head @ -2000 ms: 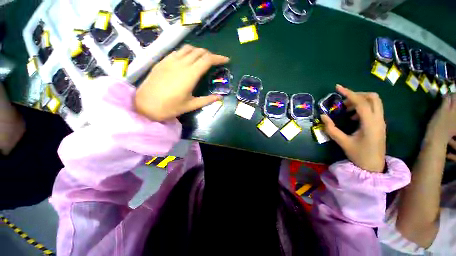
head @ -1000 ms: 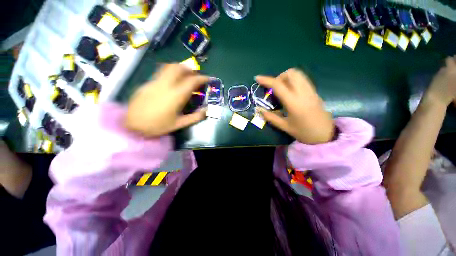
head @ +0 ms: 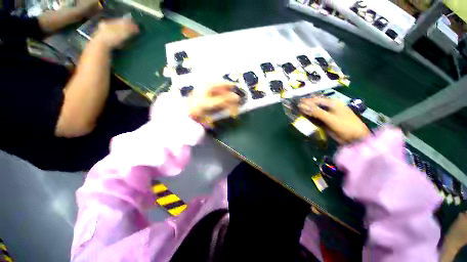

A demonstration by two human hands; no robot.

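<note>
The white blister tray (head: 215, 51) lies slanted ahead, with dark smartwatch units and yellow-edged batteries in its pockets. My left hand (head: 217, 101), blurred, is at the tray's near edge, fingers closed round a dark smartwatch unit (head: 239, 95); yellow patches show below it. My right hand (head: 335, 118) is just right of the tray's near edge, its fingers on a dark, shiny-rimmed unit (head: 291, 106); a white battery (head: 304, 126) hangs below. Its fingers partly hide what it holds. Another unit (head: 327, 167) with a coloured lit screen lies on the green bench beside my right sleeve, battery (head: 319, 181) towards me.
A clear round container (head: 357, 106) stands near the metal rail (head: 430, 153). A row of units (head: 435, 176) lies at the right. Another person's arm (head: 84, 89) is at left, and part of a hand (head: 454, 238) at lower right. More white trays (head: 394, 15) lie beyond.
The view has swung left, showing the whole tray. My hands have left the row of lit units: the left is now at the tray's edge, the right beside the tray with a unit.
</note>
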